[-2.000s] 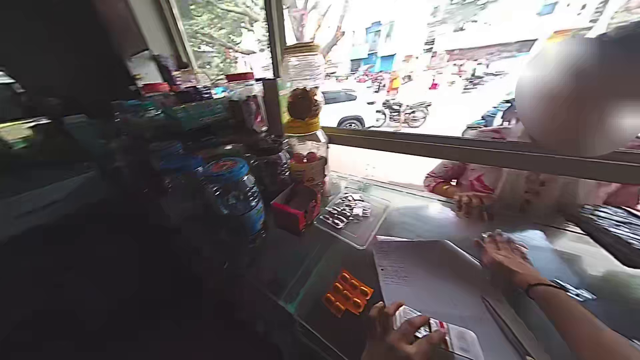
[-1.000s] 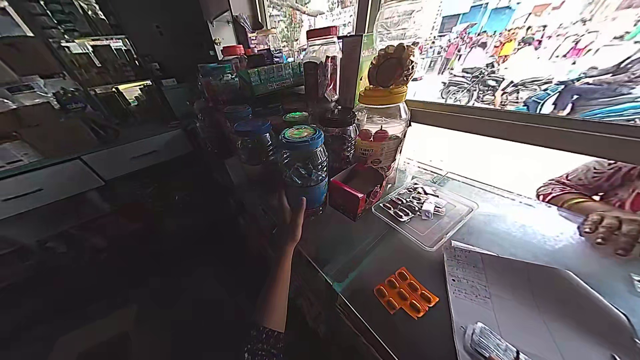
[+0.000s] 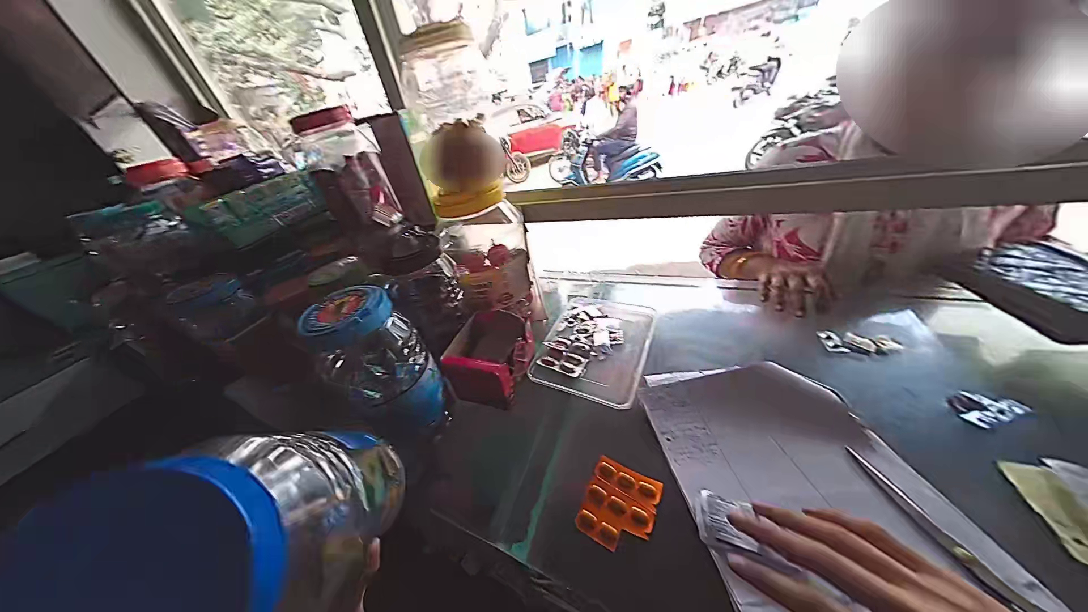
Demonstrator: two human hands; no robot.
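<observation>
A clear plastic jar (image 3: pixel 340 501) with a blue lid fills the lower left, tilted on its side. Of my left hand (image 3: pixel 371 565) only fingertips show at the jar's right side, holding it; the rest is hidden. My right hand (image 3: pixel 837 552) lies with extended fingers over a silver blister pack (image 3: pixel 722 520) on a sheet of paper (image 3: pixel 765 433) with handwriting. A pen (image 3: pixel 918 506) lies on the paper, beyond my right fingers. Left of the paper, an orange blister strip (image 3: pixel 619 501) rests on the glass counter (image 3: pixel 527 459).
A clear plastic tray (image 3: pixel 633 374) holds small blister pieces. Beside it stand a red box (image 3: pixel 480 374), a blue-lidded jar (image 3: pixel 365 357) and a yellow-lidded jar (image 3: pixel 489 246). Cut blister pieces (image 3: pixel 990 410) lie at right. Across the counter, another person's hand (image 3: pixel 795 285) rests near the window rail.
One second ago my left hand reached to the standing jars; now a jar is in it, close to the camera. My right hand, out of view then, is over the blister pack. The view has swung right.
</observation>
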